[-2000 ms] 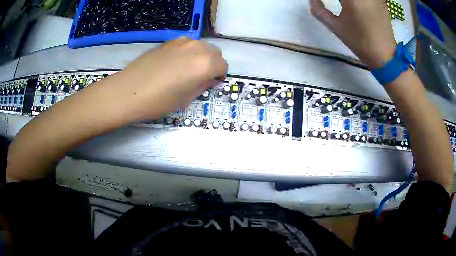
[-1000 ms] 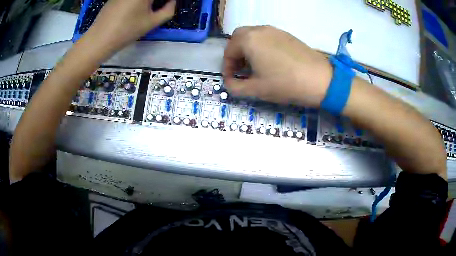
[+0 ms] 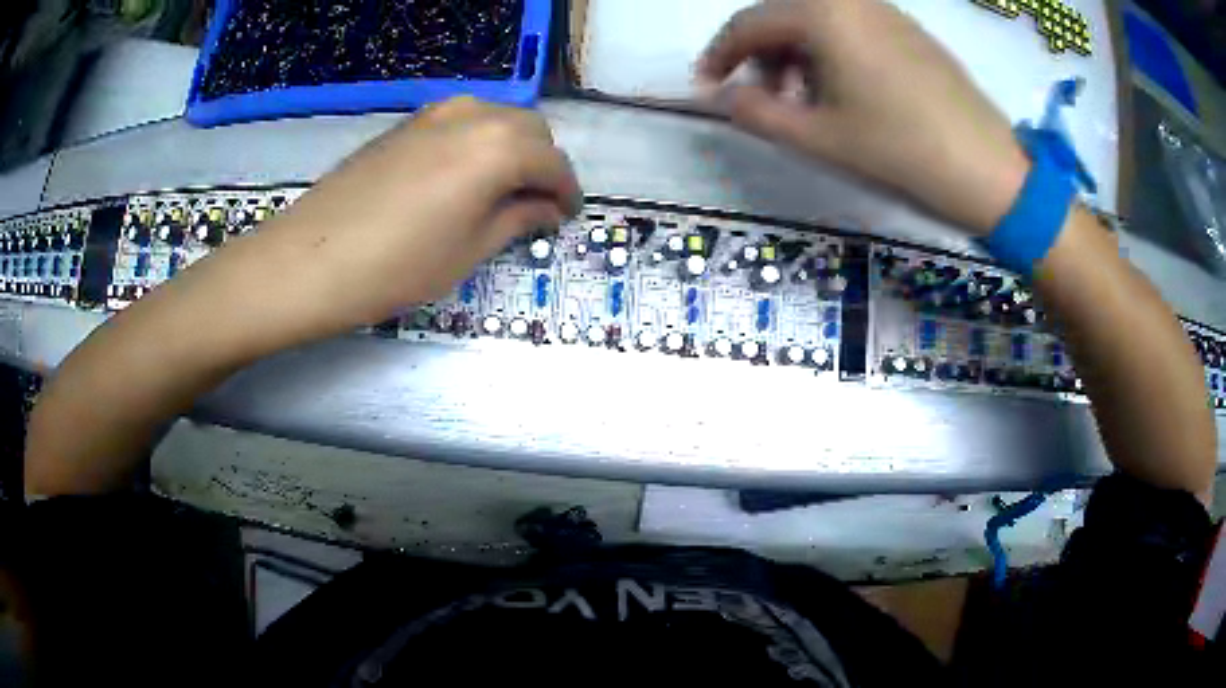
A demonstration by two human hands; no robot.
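Note:
The PCB panel (image 3: 645,289) lies in front of me on the conveyor rail, crowded with round capacitors, blue capacitors and several yellow-topped transformers (image 3: 697,245). My left hand (image 3: 491,175) is over the panel's left part, fingers curled down at its back edge; its fingertips are partly hidden and I cannot tell whether they hold a part. My right hand (image 3: 807,74) is blurred, raised above the front edge of the white foam sheet, with fingers bent and thumb apart; whether a small part is between them is unclear. A blue strap (image 3: 1035,215) is on my right wrist.
The blue bin (image 3: 363,97) of loose black parts stands behind the left hand. Yellow-topped blocks (image 3: 1062,27) stand at the back right of the foam sheet (image 3: 645,47). More panels lie left and right (image 3: 968,329), with black strips between them. A blue cord (image 3: 1002,538) hangs at the lower right.
Since one second ago, my left hand has come from the blue bin to the panel. My right hand has lifted off the panel, back and right. The panels have shifted to the right.

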